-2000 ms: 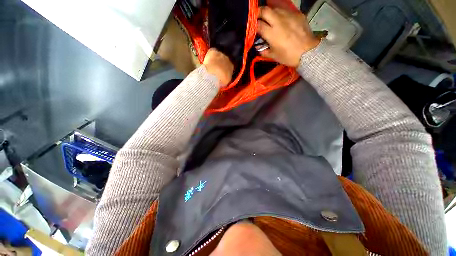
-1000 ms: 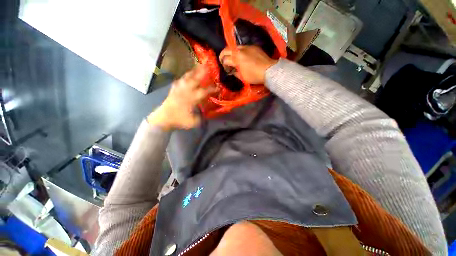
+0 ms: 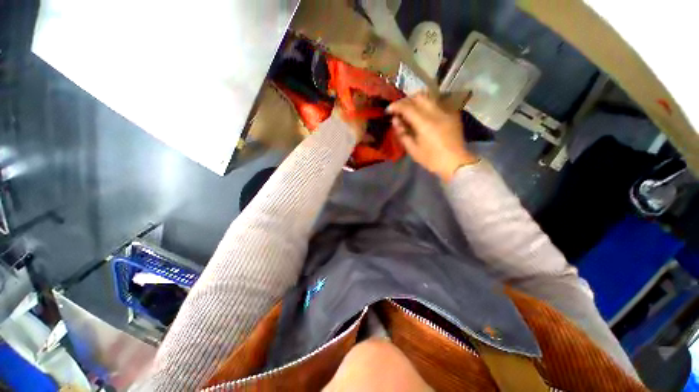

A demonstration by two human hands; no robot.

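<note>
The red plastic bag lies inside the open cardboard carton in front of my knees. Dark contents show in the bag's opening. My left hand reaches down into the bag; its fingers are hidden, so its hold cannot be seen. My right hand is over the carton's right edge, beside the bag, with bent fingers. It is slightly blurred, and whether it holds anything cannot be told. The dark grey apron covers my lap.
A white board is at upper left. A white shoe and a grey pedal plate are beyond the carton. A white-topped table with a brown edge is at upper right. A blue basket stands at lower left.
My left hand has moved from the bag's left rim into the bag. My right hand has come out of it to the right. The view has shifted, showing the shoe and more of the right table.
</note>
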